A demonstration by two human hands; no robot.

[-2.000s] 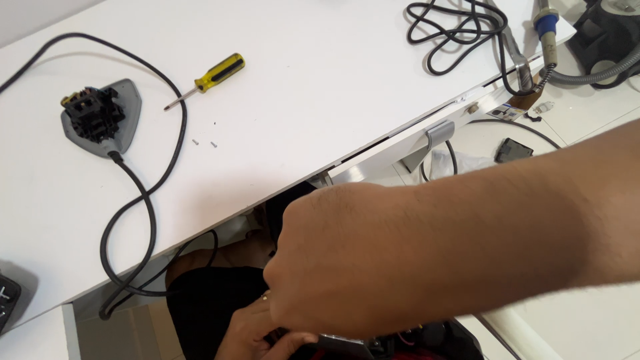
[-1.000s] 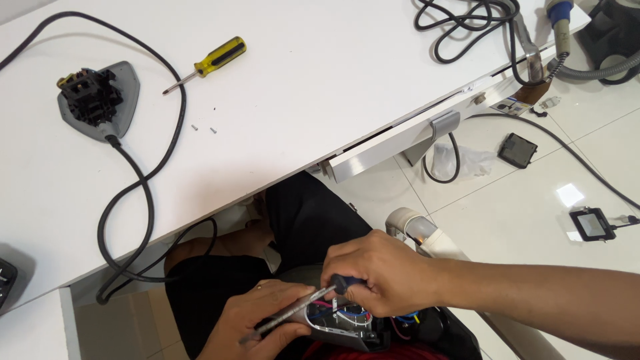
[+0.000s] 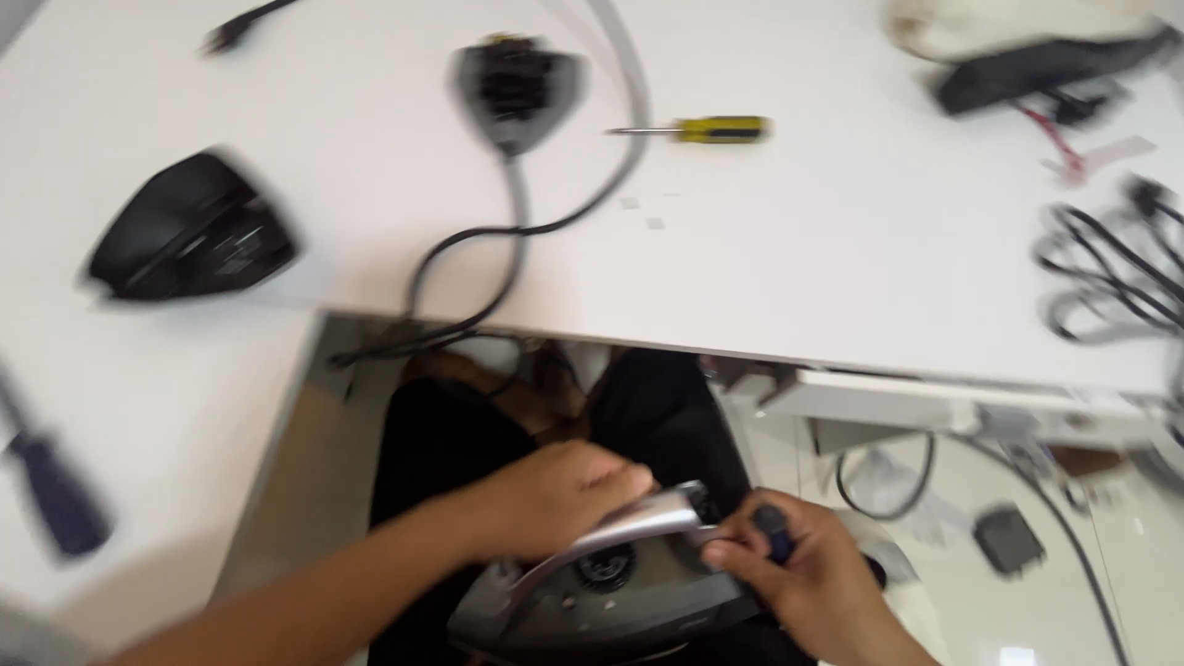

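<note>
A grey clothes iron (image 3: pixel 647 592) rests over my lap, its dial and curved handle facing up. My left hand (image 3: pixel 555 499) is closed around the handle near its middle. At the handle's rear end, my right hand (image 3: pixel 795 564) grips a screwdriver with a dark blue handle (image 3: pixel 772 534); its shaft is mostly hidden by the fingers. On the table, a yellow and black screwdriver (image 3: pixel 721 129) lies beside the grey base piece with a black fitting (image 3: pixel 513 88) and its attached cord. A few small pieces (image 3: pixel 655 223) lie below that screwdriver, too blurred to name.
The white table (image 3: pixel 832 268) has its edge just beyond my lap. On it are a black plastic part (image 3: pixel 194 231), a dark-handled tool (image 3: pixel 60 495), a coiled black cable (image 3: pixel 1110 268) and a black object (image 3: pixel 1045 69). A dark square piece (image 3: pixel 1008 539) lies on the tiled floor.
The iron is now turned with its handle and dial in view; a second ago wires showed in its opened end between my hands. My left hand has moved onto the handle. The view has shifted left.
</note>
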